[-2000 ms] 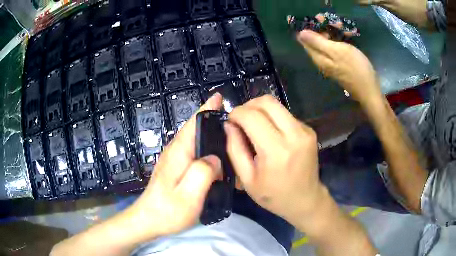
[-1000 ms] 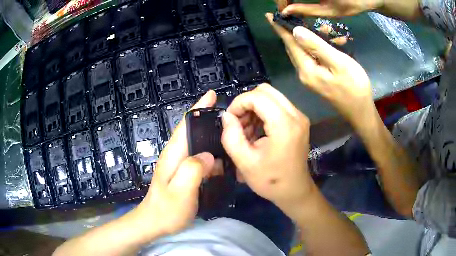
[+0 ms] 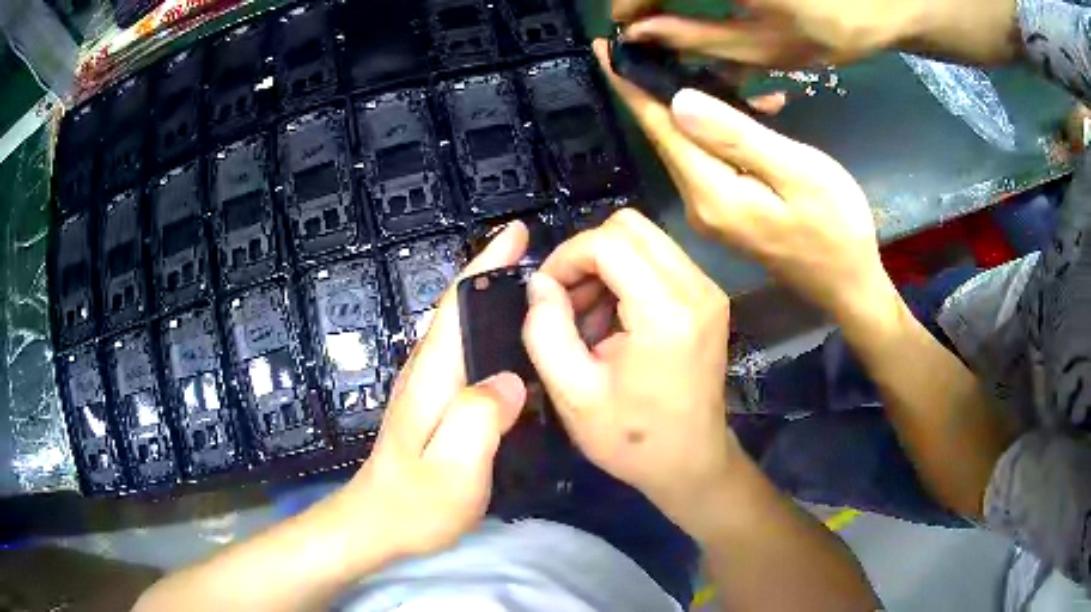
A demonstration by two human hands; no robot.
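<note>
A black plastic phone housing (image 3: 493, 329) is held upright in my left hand (image 3: 437, 460), with the thumb across its face and the fingers behind it. My right hand (image 3: 634, 359) has thumb and forefinger together at the housing's top right corner. Whatever lies between these fingertips is too small and hidden to tell. The lower part of the housing is dark and blends with the background. Behind my hands, a large black blister tray (image 3: 197, 476) holds rows of similar housings, and one back-row pocket (image 3: 381, 50) looks plain.
At the right, another person's hands (image 3: 778, 191) hold a dark part above the green bench top (image 3: 945, 161). Small whitish parts (image 3: 820, 81) lie behind them, near a clear plastic bag (image 3: 963, 96). Red and clear wrapping (image 3: 144, 42) lies at the tray's far left corner.
The housing and my hands have shifted only slightly; my right fingertips stay at its top corner. The other person's second hand has come in, and a dark part is now between their hands.
</note>
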